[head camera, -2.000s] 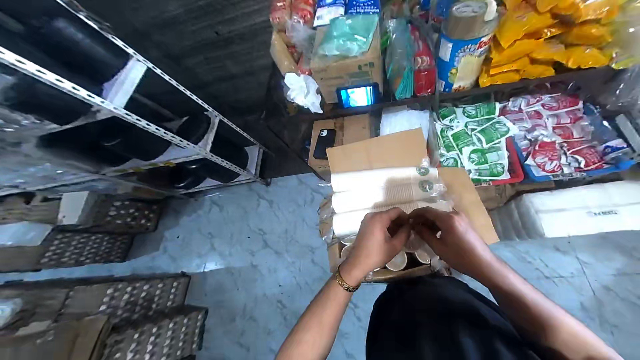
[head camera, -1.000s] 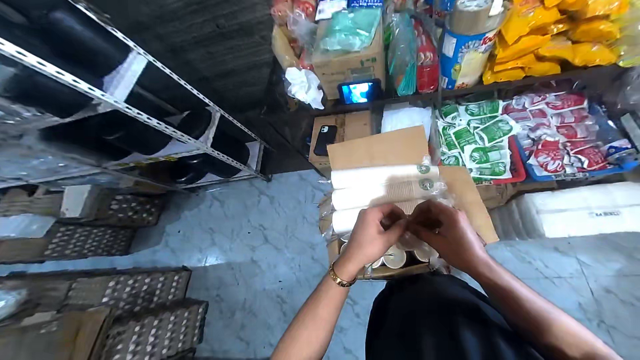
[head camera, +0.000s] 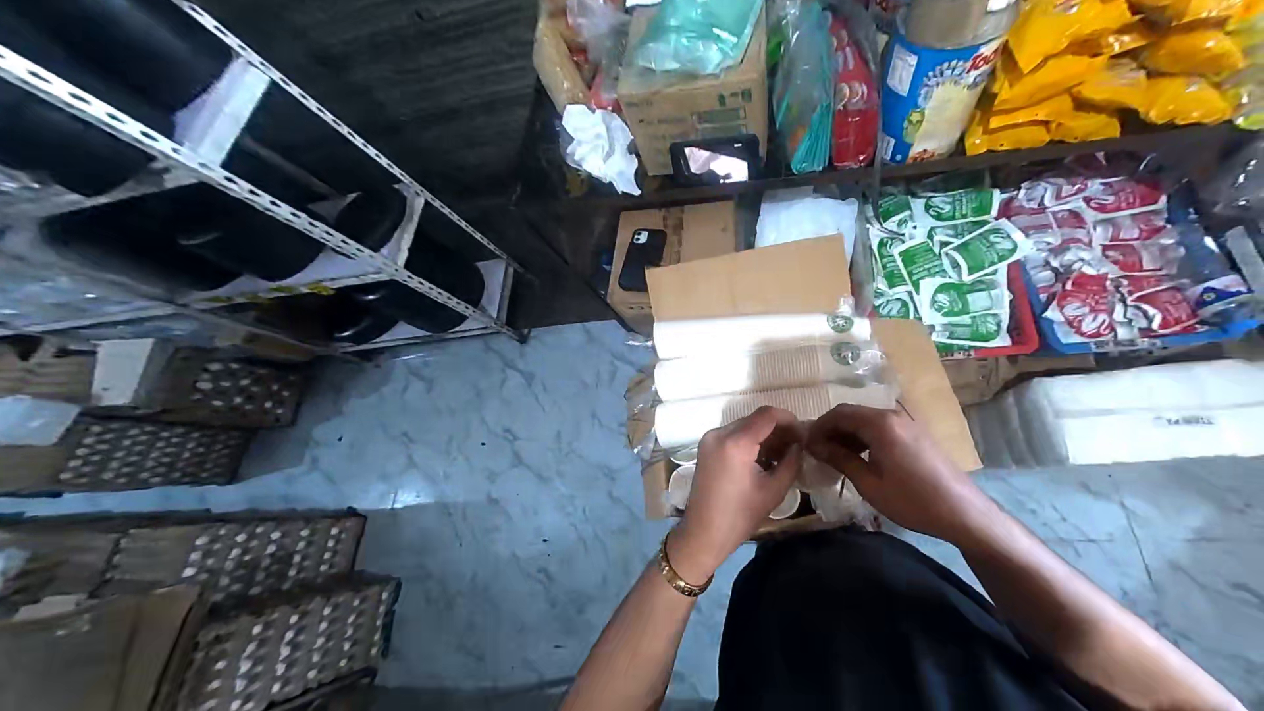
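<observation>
An open cardboard box (head camera: 748, 279) stands in front of my knees, its flaps spread. Several plastic-wrapped stacks of paper cups (head camera: 760, 336) lie side by side across it, and round cup rims (head camera: 785, 505) show below them. My left hand (head camera: 746, 469) and my right hand (head camera: 879, 459) meet over the near side of the box, fingertips pinched together on clear plastic film (head camera: 818, 472). The fingers partly hide the film, so which part each one grips is unclear. A bracelet circles my left wrist.
Green-and-white packets (head camera: 963, 262) and red-and-white packets (head camera: 1106, 252) fill trays at right, above a white wrapped bundle (head camera: 1155, 413). A phone (head camera: 642, 259) lies on a carton behind the box. A metal rack (head camera: 326, 232) stands left, with egg trays (head camera: 276, 553) on the floor.
Both hands stay together over the box, their fingers shifting only slightly on the plastic. The propped phone's lit screen looks different now.
</observation>
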